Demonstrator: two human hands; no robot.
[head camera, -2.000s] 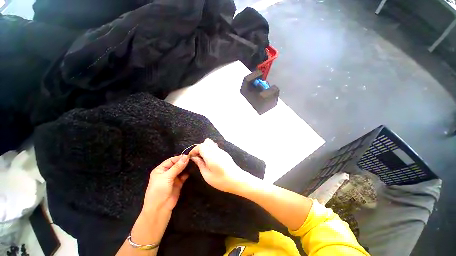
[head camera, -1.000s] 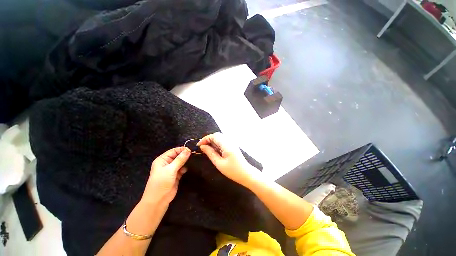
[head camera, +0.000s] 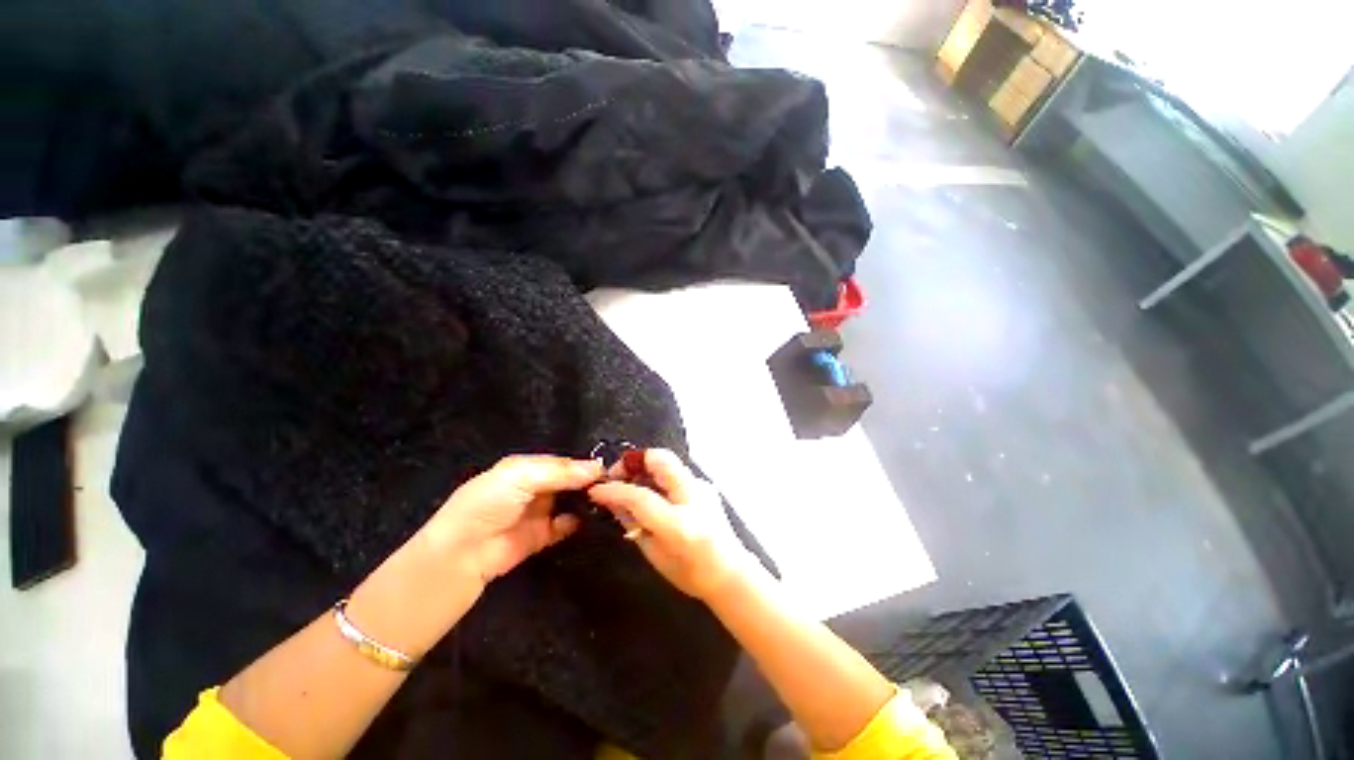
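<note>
A black garment with curly fleecy lining (head camera: 401, 342) lies in front of me over the table's near side and toward my lap. My left hand (head camera: 520, 512) pinches at the garment's edge with thumb and forefinger. My right hand (head camera: 668, 520) meets it there, with a small dark red thing (head camera: 634, 465) at its fingers; I cannot tell what it is. A thin pale loop shows just above the left fingertips. A needle cannot be made out.
More black garments (head camera: 594, 149) are heaped at the back. A dark block holder with blue insert (head camera: 820, 389) stands on the white table (head camera: 876, 520). A red basket (head camera: 839, 305) is beyond, a black crate (head camera: 1062, 683) at lower right. A phone-like black rectangle (head camera: 42, 502) and white bags (head camera: 45, 334) are left.
The view has shifted, so the crate sits lower and more floor shows. The hands are still together at the garment; a dark red thing now shows at the right fingers.
</note>
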